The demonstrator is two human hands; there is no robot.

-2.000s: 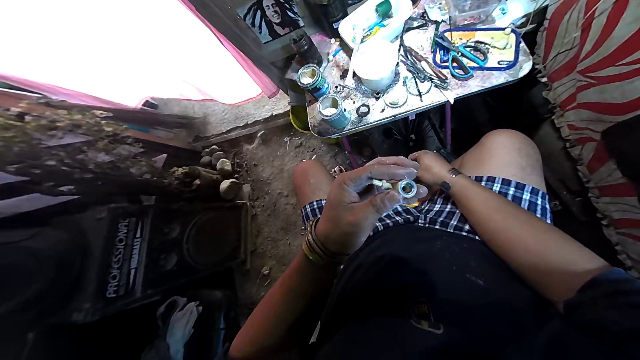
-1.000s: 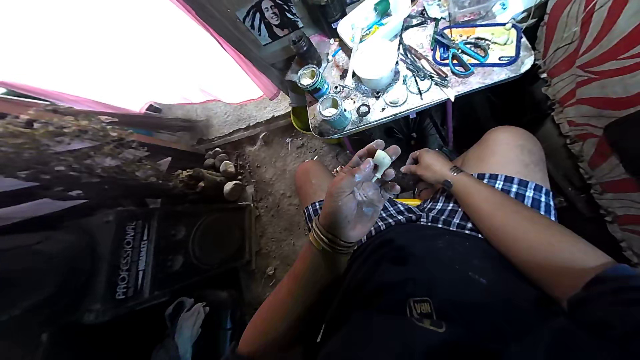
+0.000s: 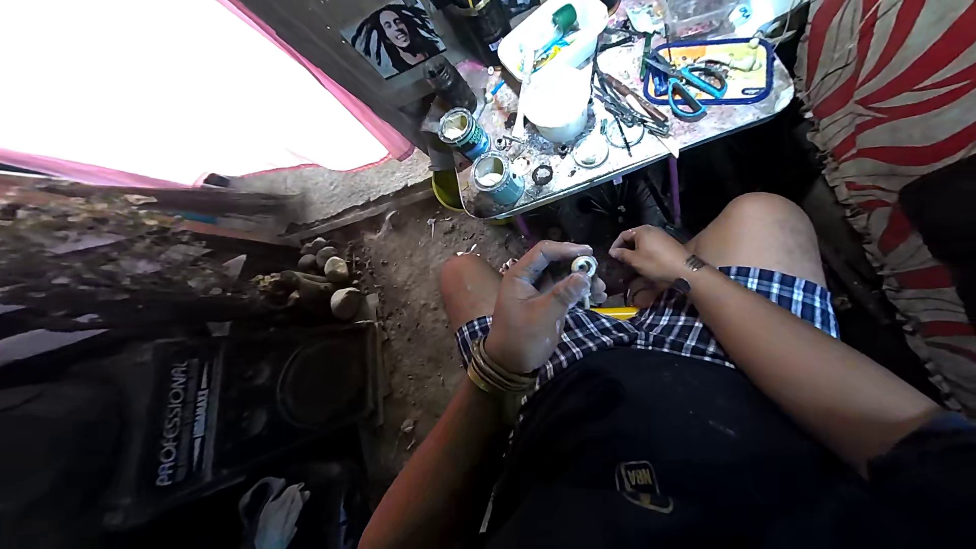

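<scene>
Between the thumb and fingers of my left hand (image 3: 537,309) is a small white piece with a dark round centre (image 3: 584,266), like a model eye, facing up. My right hand (image 3: 652,255) hovers to its right over my lap, apart from the piece, thumb and index finger close together; whether something thin is between them cannot be told. A yellow strip-like object (image 3: 616,313) lies on my lap below and between the hands.
Beyond my knees a paint-stained table (image 3: 560,179) bears two open cans (image 3: 497,179), a white tub (image 3: 557,107), blue-handled scissors (image 3: 686,95), thin tools (image 3: 629,103) and a blue-rimmed tray (image 3: 766,72). A black speaker (image 3: 267,404) stands at left, stones (image 3: 345,303) beside it.
My left hand has turned from palm-up, with the white piece resting on it, to a pinch with the dark centre facing up. Two seconds ago my hands were close together; now they are apart.
</scene>
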